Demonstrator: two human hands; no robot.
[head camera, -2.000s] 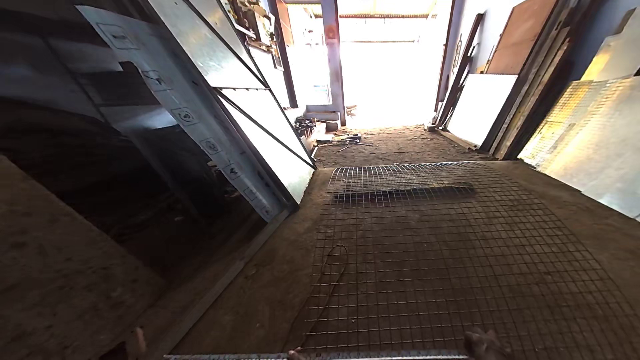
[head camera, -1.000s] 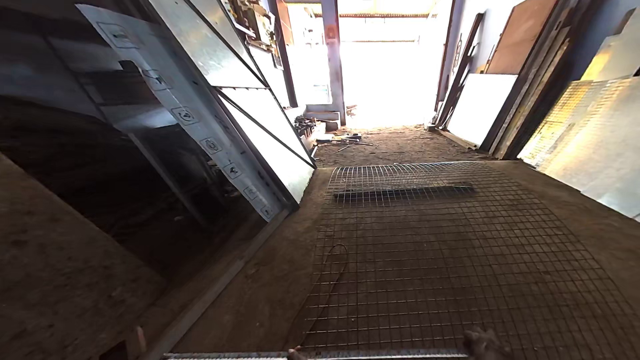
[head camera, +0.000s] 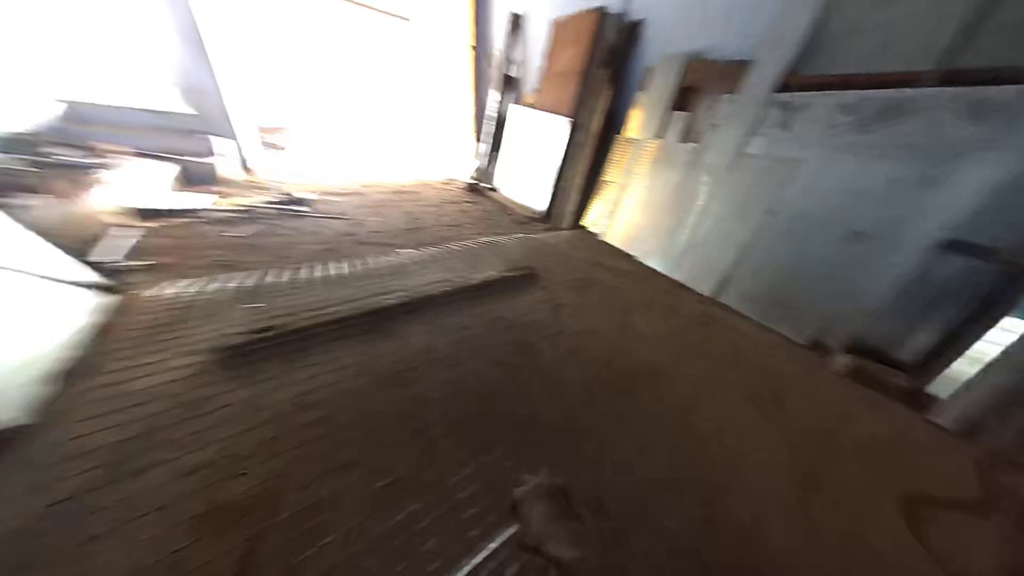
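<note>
Motion blurs the whole head view. A dark, indistinct hand shape, which looks like my right hand (head camera: 546, 516), is low at the centre, beside the end of a pale metal strip or bar (head camera: 488, 550). Whether its fingers close on the strip cannot be made out. My left hand is out of the frame. Wire mesh (head camera: 192, 400) lies over the floor at the left, its far edge showing as a light striped band. Across it runs a long dark bar (head camera: 384, 312).
Sheets (head camera: 768, 192) lean on the right wall, with boards (head camera: 588, 120) upright near the bright doorway. Scattered pieces (head camera: 288, 208) lie on the ground by the opening. A pale panel (head camera: 40, 336) stands at the left edge. Something dark and blurred is at the lower right.
The view has swung to the right, bringing more of the right wall into sight. The fingertips at the bottom left of the earlier frames are out of view.
</note>
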